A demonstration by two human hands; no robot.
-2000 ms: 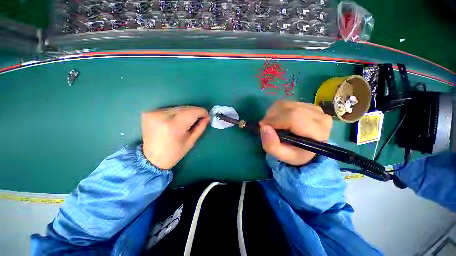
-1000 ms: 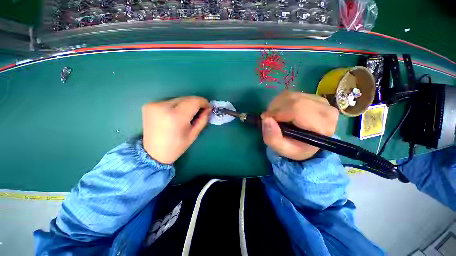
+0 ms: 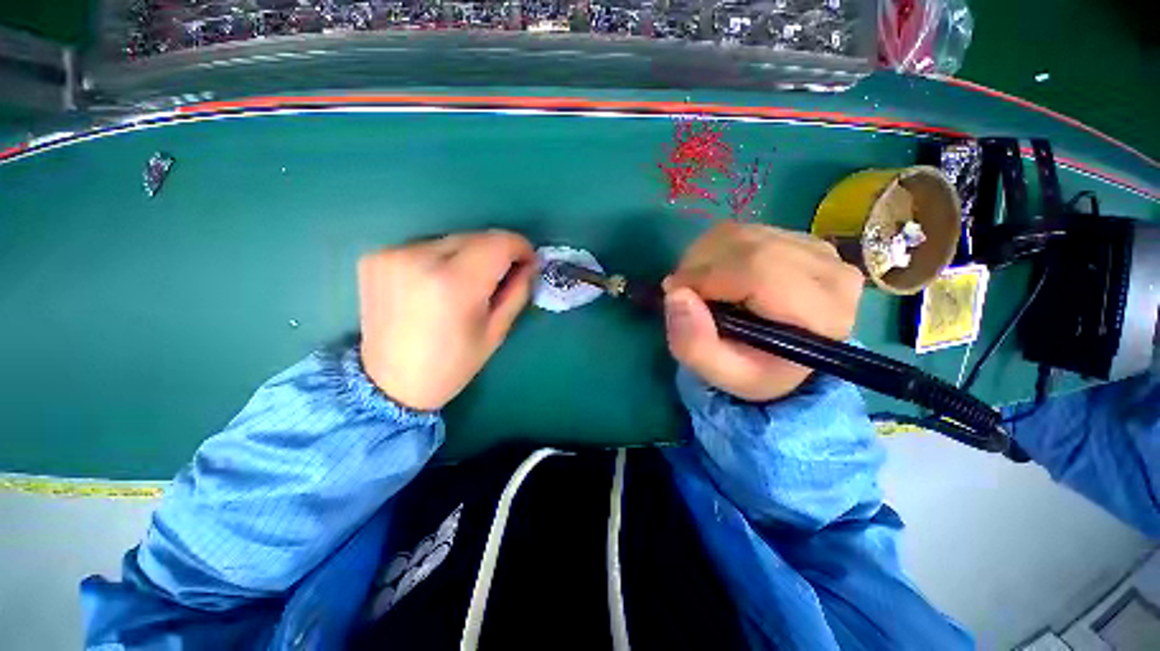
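Observation:
My right hand (image 3: 763, 312) is shut on the black soldering iron (image 3: 865, 368), whose tip points left onto a small silvery-dark part on the round white work pad (image 3: 569, 295). My left hand (image 3: 445, 312) is at the pad's left edge with thumb and fingertips pinched together at the small part. Whether the fingertips hold the part or thin solder wire is too small to tell. The pad lies on the green mat (image 3: 293, 254) between my hands.
Red wires (image 3: 697, 163) lie beyond my right hand. The yellow roll (image 3: 845, 210), sponge (image 3: 952, 309) and black stand (image 3: 1046, 191) are at right. The component tray (image 3: 509, 61) is at the back, a bag (image 3: 925, 36) beside it. Another person's blue sleeve (image 3: 1097, 445) shows at lower right.
The view has shifted slightly, so the bench things sit a little higher in it. Both hands keep nearly the same pose, with the iron's tip still at the pad.

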